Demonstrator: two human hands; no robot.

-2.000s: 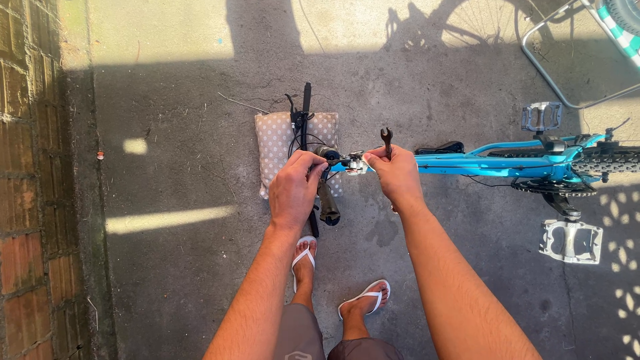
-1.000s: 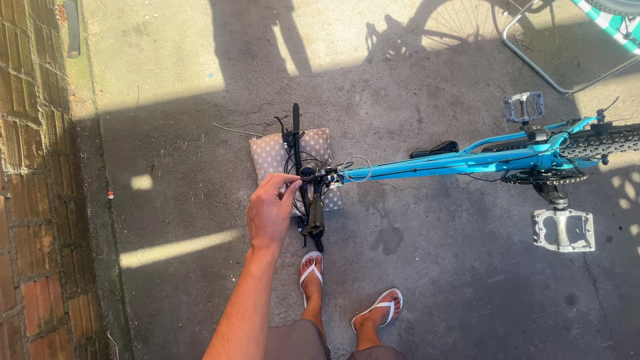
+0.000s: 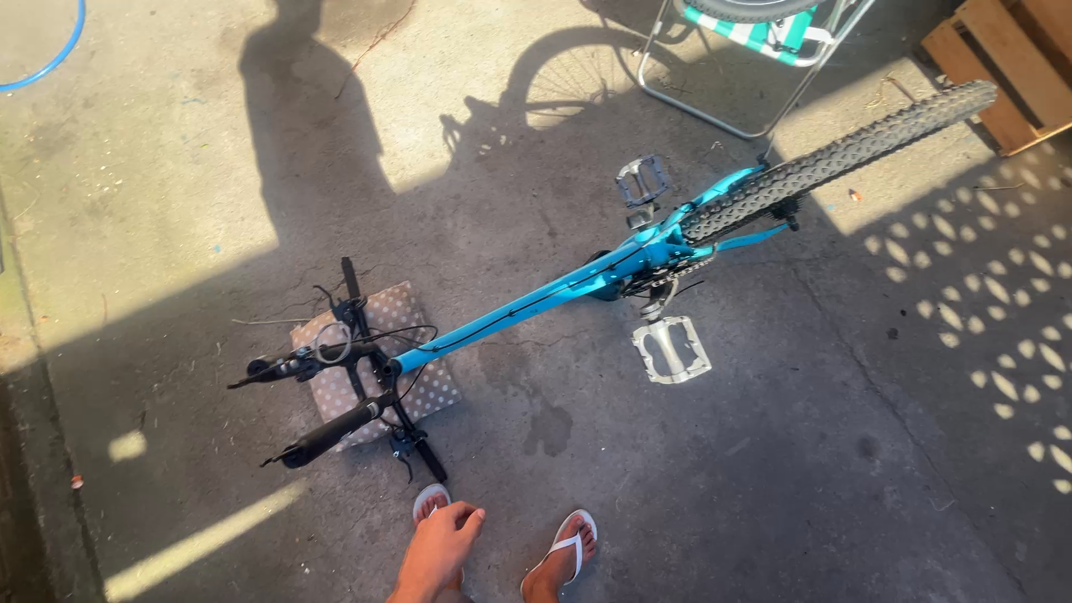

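Observation:
A blue bicycle frame (image 3: pixel 536 306) stands upside down, its handlebar (image 3: pixel 356 314) on a polka-dot cushion (image 3: pixel 398 314). The fork (image 3: pixel 335 431) points toward the lower left and holds no wheel. A thin pale loop (image 3: pixel 333 342) lies by the other fork leg. The rear wheel's knobby tyre (image 3: pixel 846 163) is in place. My left hand (image 3: pixel 444 536) hangs low over my left foot, just below the handlebar's near end, touching no part of the bicycle; its fingers curl and hide the palm, so whether it holds anything is unclear. My right hand is out of view.
A folding chair with a green and white seat (image 3: pixel 754 33) bears a wheel (image 3: pixel 745 7) at the top. A wooden pallet (image 3: pixel 1005 67) is at the upper right, a blue hose (image 3: pixel 59 59) at the upper left. My feet in white flip-flops (image 3: pixel 569 544) are at the bottom.
My left hand has come away from the fork area and dropped toward my feet. My right hand, at the fork with a wrench two seconds ago, is gone from view. The view has shifted and turned.

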